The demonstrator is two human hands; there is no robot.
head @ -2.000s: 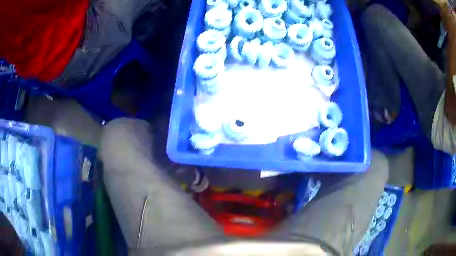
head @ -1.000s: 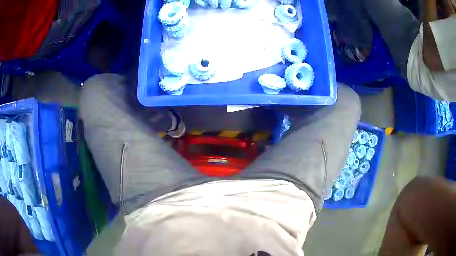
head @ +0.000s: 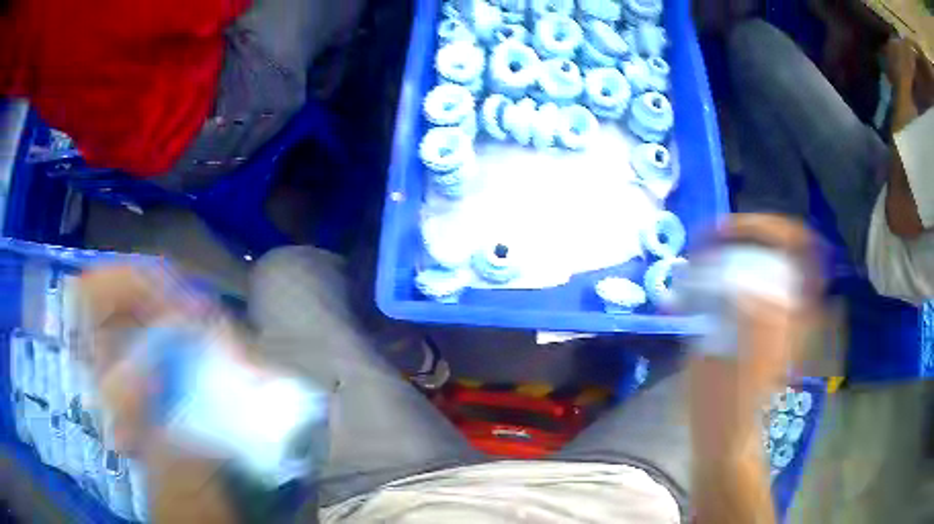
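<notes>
My left hand (head: 128,338), blurred by motion, holds a pale blue-white hollow housing (head: 246,415) at the lower left, over my thigh, with a deeper blue end towards the palm. My right hand (head: 773,276), also blurred, holds a pale blue-white ridged part (head: 753,274) at the right, by the near right corner of the large blue tote (head: 553,315). The two parts are well apart. Ridged parts (head: 514,63) fill the tote's far end and line its sides. A white liner sheet (head: 558,210) shows in its middle.
A blue tote of housings (head: 77,420) stands at my left. A smaller blue bin of ridged parts (head: 787,425) is on the floor at right. A red object (head: 512,418) lies between my legs. A person in red (head: 113,82) sits ahead left; another person (head: 906,225) is at right.
Both hands have come into view, the left with a housing and the right with a ridged part. The view has shifted, showing more of the large tote's far end.
</notes>
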